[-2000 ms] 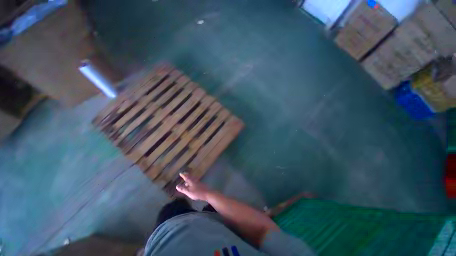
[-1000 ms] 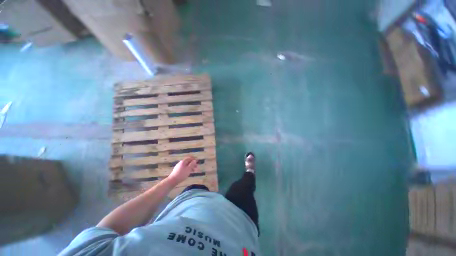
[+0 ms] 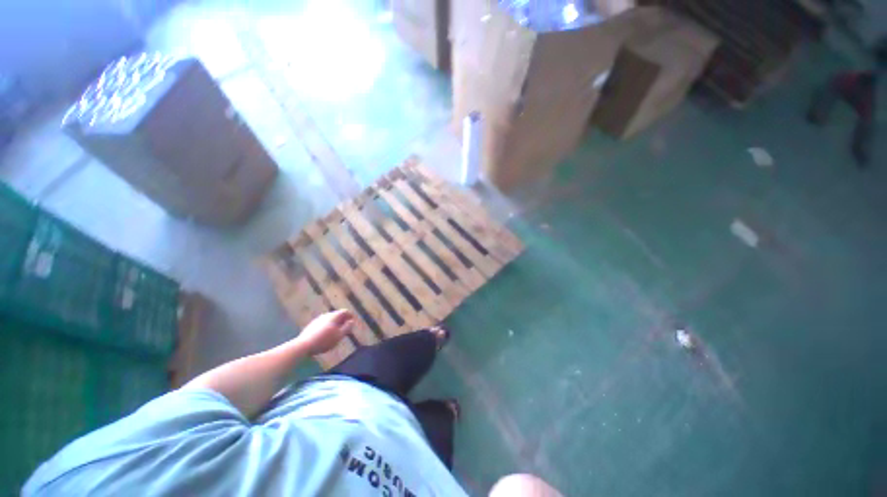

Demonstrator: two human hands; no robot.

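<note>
A slatted wooden pallet [image 3: 389, 254] lies flat on the green floor just in front of my feet. My left hand [image 3: 329, 331] hangs over the pallet's near left part. It is blurred, with loosely bent fingers and nothing seen in it; it does not look to be gripping the pallet. A rounded patch of bare skin shows at the bottom edge, right of my shirt, cut off by the frame. I cannot tell which part of my right arm or hand it is.
An open carton of clear rounds [image 3: 185, 155] stands left beyond the pallet. Green stacked crates [image 3: 88, 320] are near left. A tall carton [image 3: 525, 107] and a whitish roll [image 3: 471, 150] stand at the pallet's far right corner. A red pallet truck [image 3: 856, 97] is far right.
The view has turned left: the green crates and open carton now show on the left, and the pallet appears turned. My left hand remains over its near part.
</note>
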